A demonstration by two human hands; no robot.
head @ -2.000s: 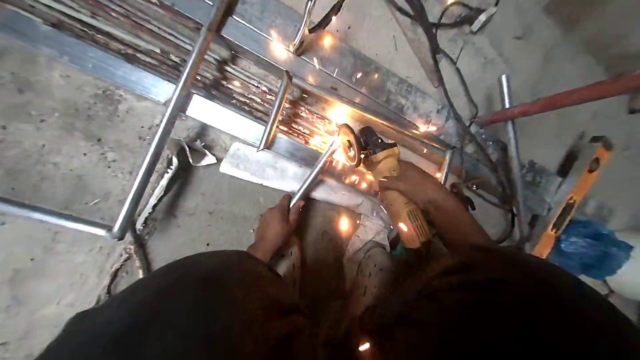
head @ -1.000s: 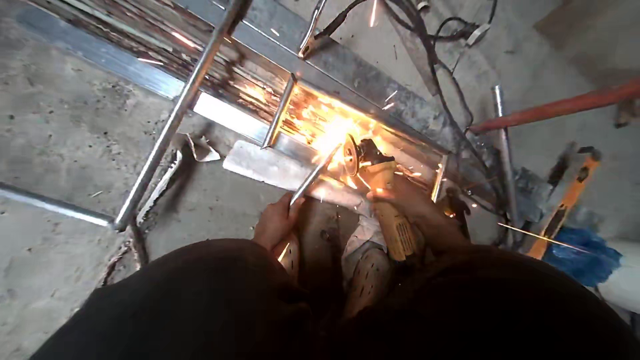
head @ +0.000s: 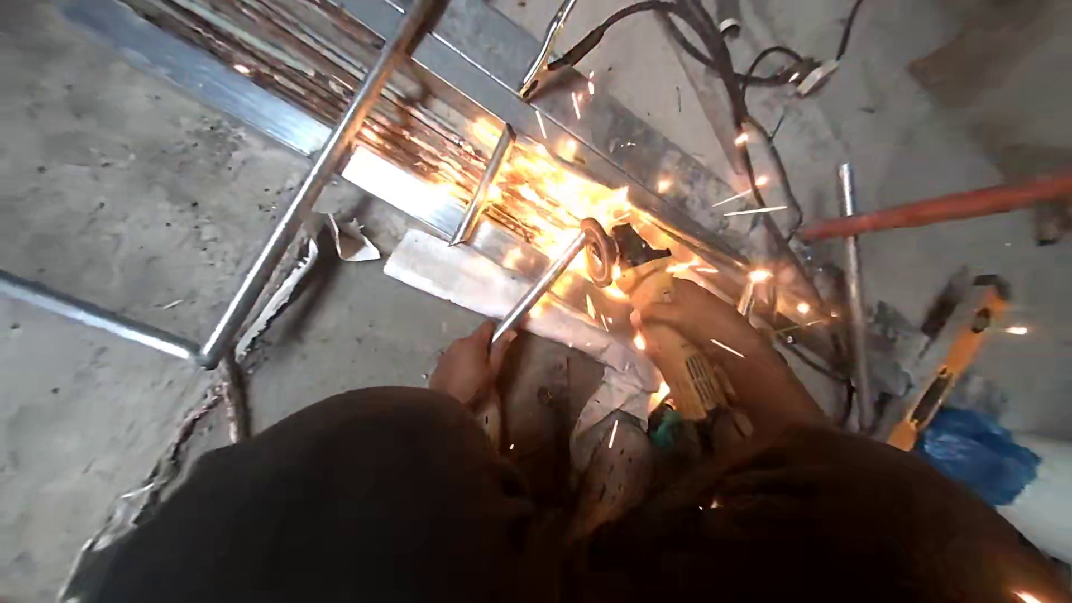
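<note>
My left hand (head: 466,365) is closed around the lower end of a thin metal tube (head: 540,286). The tube's upper end meets the disc (head: 598,252) of a yellow angle grinder (head: 682,368). My right hand (head: 682,314) grips the grinder's body behind its dark head. Bright sparks spray up and left from the disc over rusty metal bars (head: 419,146) lying between flat metal lengths. A short upright tube (head: 484,186) stands across these bars, left of the disc. Part of each hand is hidden by shadow and by the things it holds.
A bent metal tube frame (head: 289,226) crosses the left side. Dark cables (head: 724,63) run down the upper right. A red bar (head: 938,208) crosses an upright tube (head: 850,285) at the right. Near it lie a yellow spirit level (head: 955,364) and a blue plastic bag (head: 980,456). Sparks scatter widely.
Both hands keep their holds on the tube and the grinder. The spray of sparks is broader than two seconds ago.
</note>
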